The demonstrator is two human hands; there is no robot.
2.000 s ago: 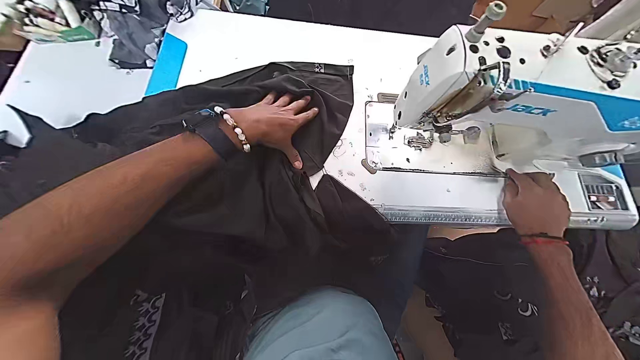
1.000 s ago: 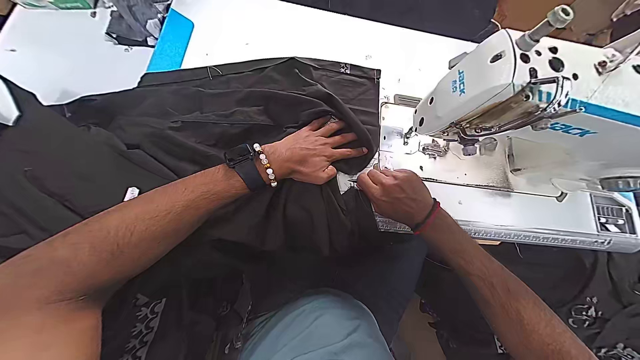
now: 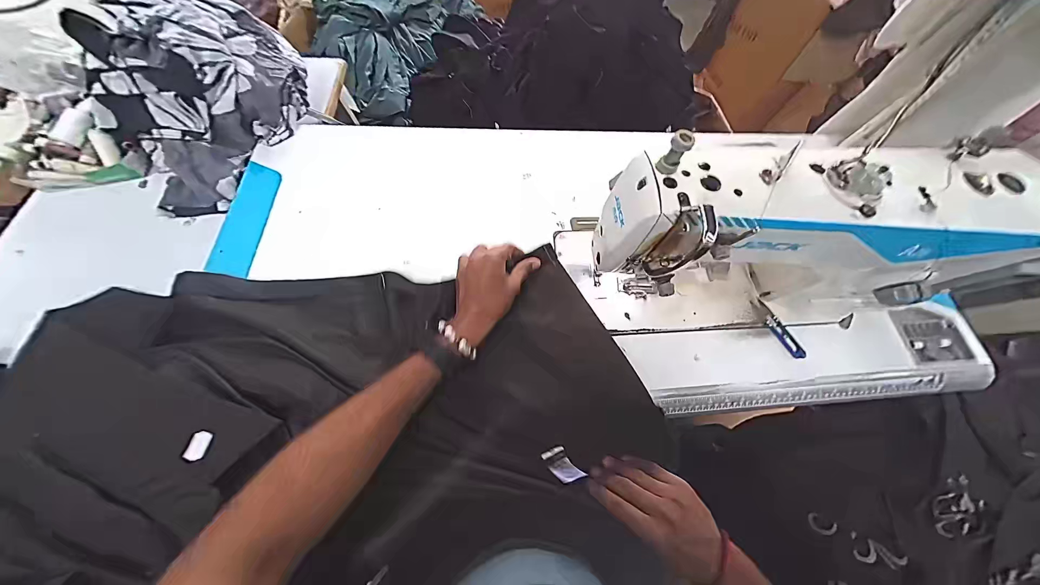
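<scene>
A black garment (image 3: 520, 382) lies across the front of the white table and over my lap. My left hand (image 3: 489, 284) has the garment's upper edge between thumb and fingers, close to its corner and left of the sewing machine's needle area. Low on the cloth, my right hand (image 3: 650, 500) is at the garment's edge beside a small white label (image 3: 563, 465); its fingertips meet the cloth, and whether they pinch it is unclear. A white tag (image 3: 197, 446) rests on the cloth at the left. The Jack sewing machine (image 3: 812, 236) stands to the right.
Thread snips (image 3: 785, 337) with blue handles lie on the machine bed. A ruler strip (image 3: 804, 398) runs along the table's front edge. Patterned cloth (image 3: 211, 89) is heaped at the back left. More dark garments (image 3: 821, 487) with light print hang at the lower right.
My hands were close together near the needle area; now the left is farther up at the cloth's edge and the right is lower, nearer my lap. The cloth is spread flatter. The view has shifted.
</scene>
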